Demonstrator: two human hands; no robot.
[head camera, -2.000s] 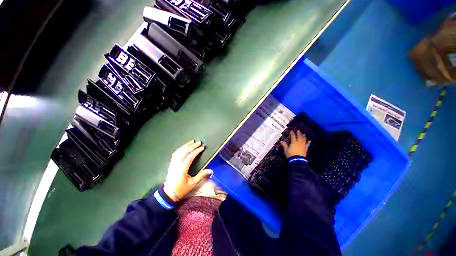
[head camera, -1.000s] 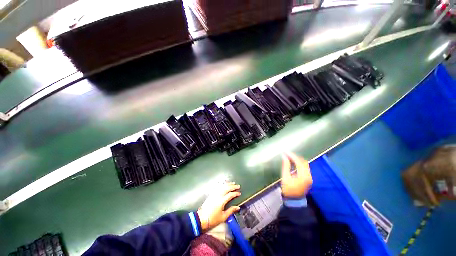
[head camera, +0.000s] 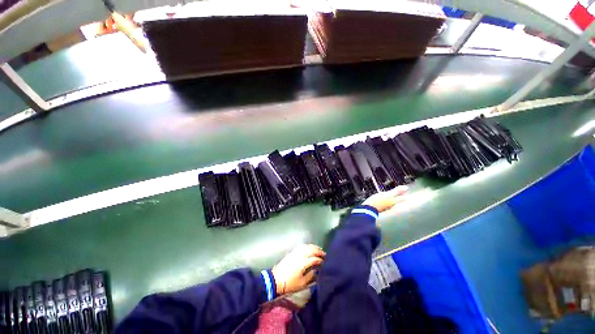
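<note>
A long overlapping row of black back covers (head camera: 320, 171) lies on the green bench along the white strip. My right hand (head camera: 386, 199) is at the near edge of this row, right of its middle, palm down with fingers stretched to the right; nothing shows in it. My left hand (head camera: 298, 268) rests near the bench's front edge, fingers loosely bent, with nothing seen in it. The blue bin (head camera: 443, 274) below the bench edge holds black remotes (head camera: 408, 306) and a printed paper sheet (head camera: 384, 273), partly hidden by my right sleeve.
Black front shells (head camera: 65, 303) stand in a row at the lower left. Brown cardboard stacks (head camera: 228, 42) stand beyond the bench, with a person's hand (head camera: 124, 27) at the far left. Slanting metal posts rise at both sides. Another blue bin (head camera: 561, 189) and a brown carton (head camera: 564, 284) are at the right.
The view has lifted from the bin to the bench. My right hand has left the bin and reached over the bench to the cover row. My left hand stays near the bench edge.
</note>
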